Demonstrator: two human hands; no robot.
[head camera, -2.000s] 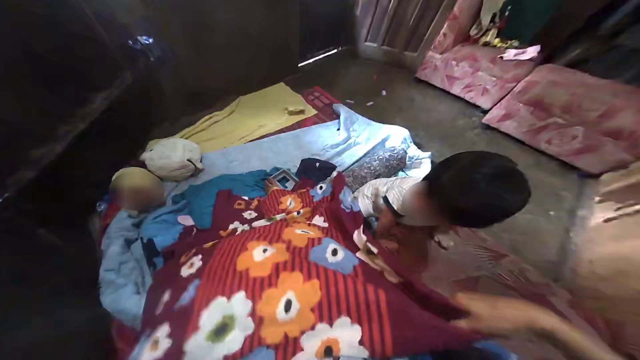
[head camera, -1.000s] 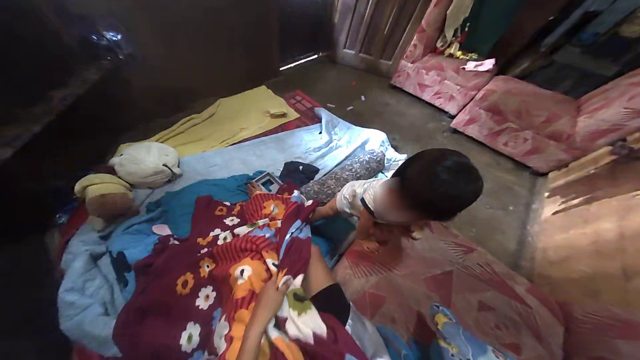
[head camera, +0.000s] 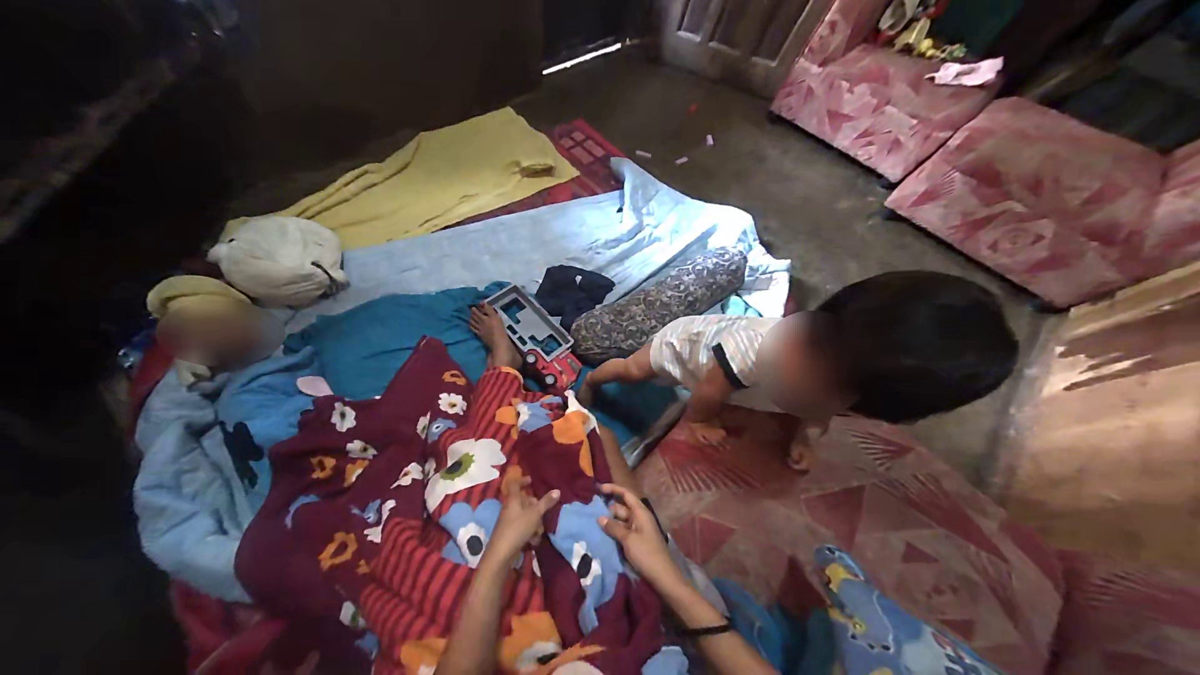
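A maroon flowered blanket (head camera: 375, 506) lies bunched over my lap and the bedding in front of me. On its folds rests my left hand (head camera: 520, 511), with thumb and fingers apart. My right hand (head camera: 633, 525), a dark band on its wrist, is just to the right at the blanket's edge; whether it pinches the cloth cannot be made out. Beyond the hands, a red and grey toy truck (head camera: 539, 333) lies beside a bare foot.
A small child (head camera: 741, 356) leans over the pink patterned cushion (head camera: 872, 525) at right. Another person (head camera: 216, 328) in a yellow cap lies at left, near a white bundle (head camera: 281, 261). A patterned bolster (head camera: 661, 305) and yellow cloth (head camera: 441, 178) lie beyond; pink sofa seats (head camera: 1041, 197) stand upper right.
The blanket has been drawn back from the right side, baring the cushion, and bunched near me. Both my hands now show on it. The child's head has bent lower over the cushion.
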